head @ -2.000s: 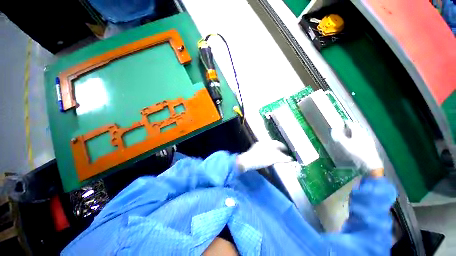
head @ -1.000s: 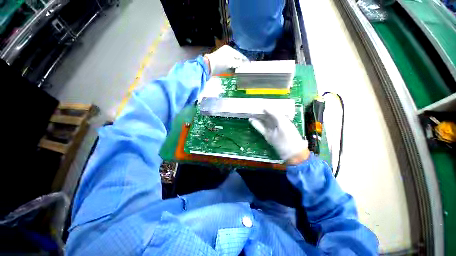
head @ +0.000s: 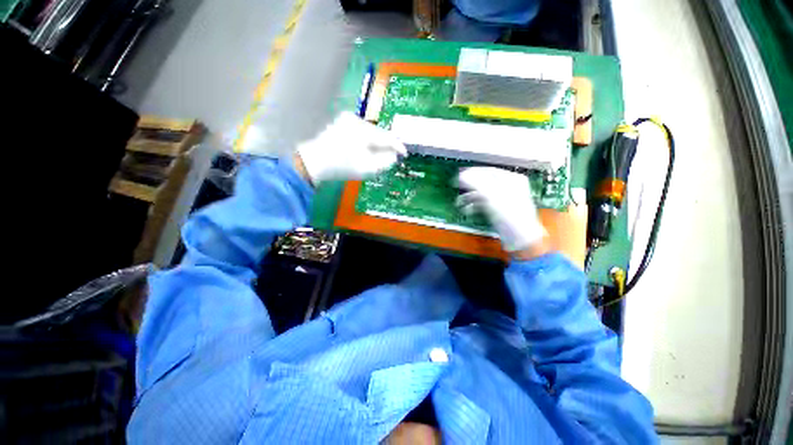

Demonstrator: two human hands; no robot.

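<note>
The green circuit board (head: 417,195) lies in the orange jig (head: 417,233) on the green base plate (head: 328,202). A long white-silver heat sink (head: 478,142) crosses the board's middle. A large finned heat sink (head: 513,80) stands at the far edge with a yellow strip beneath. My left hand (head: 352,149), in a white glove, is at the board's left edge near the long heat sink's end. My right hand (head: 506,204), gloved and slightly blurred, is over the board's near right part with its fingers curled. Whether either hand holds anything cannot be told.
The electric screwdriver (head: 613,182) lies right of the board, its cable (head: 668,187) looped beside it. A blue and white pen (head: 366,91) is at the jig's left edge. A black tray of shiny pieces (head: 306,245) is below left. The pale conveyor (head: 696,261) runs at right.
The board has gone from the conveyor into the jig. Since one second ago, my left hand has left the board's far left corner and come nearer, and my right hand has moved off the long heat sink.
</note>
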